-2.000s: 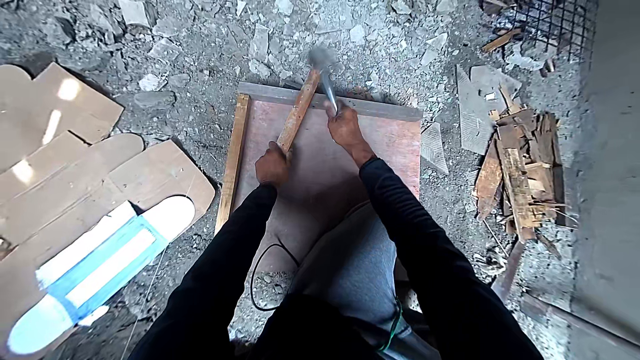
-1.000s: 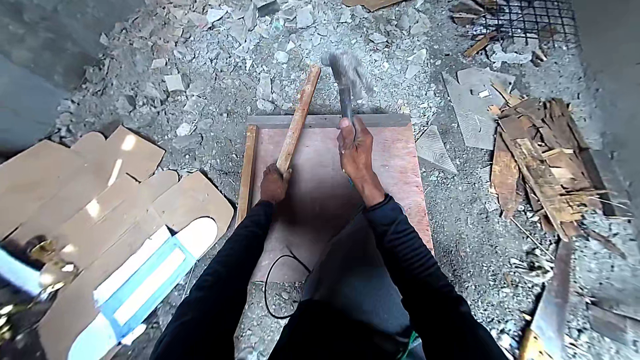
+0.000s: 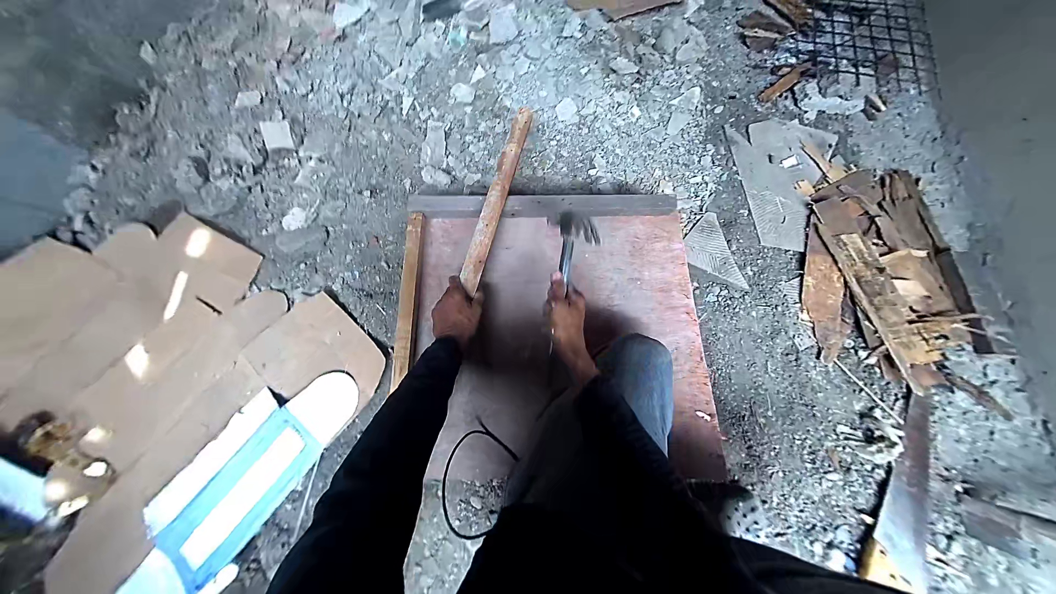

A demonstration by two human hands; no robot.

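A wooden batten [image 3: 498,198] slants up and away from my left hand [image 3: 457,312], which is closed round its near end. My right hand [image 3: 566,318] grips a claw hammer [image 3: 567,252] by the shaft; its blurred head is over the plywood panel [image 3: 635,272]. A grey wooden strip [image 3: 594,205] runs along the panel's far edge, and another wooden strip [image 3: 408,293] lies along the left edge. My knee [image 3: 639,371] is over the panel's right part. A thin dark cable [image 3: 446,487] loops at its near edge.
Flattened cardboard [image 3: 190,346] with a blue and white piece [image 3: 239,487] lies at the left. Broken wood scraps [image 3: 891,272], tile pieces [image 3: 775,190] and a handsaw [image 3: 903,487] are on the right. Wire mesh [image 3: 866,37] is beside a wall [image 3: 998,148]. Rubble covers the ground.
Two seconds ago the hammer head was close to the batten's far end; now it is lower and to the right, over the panel. The knee now shows on the panel.
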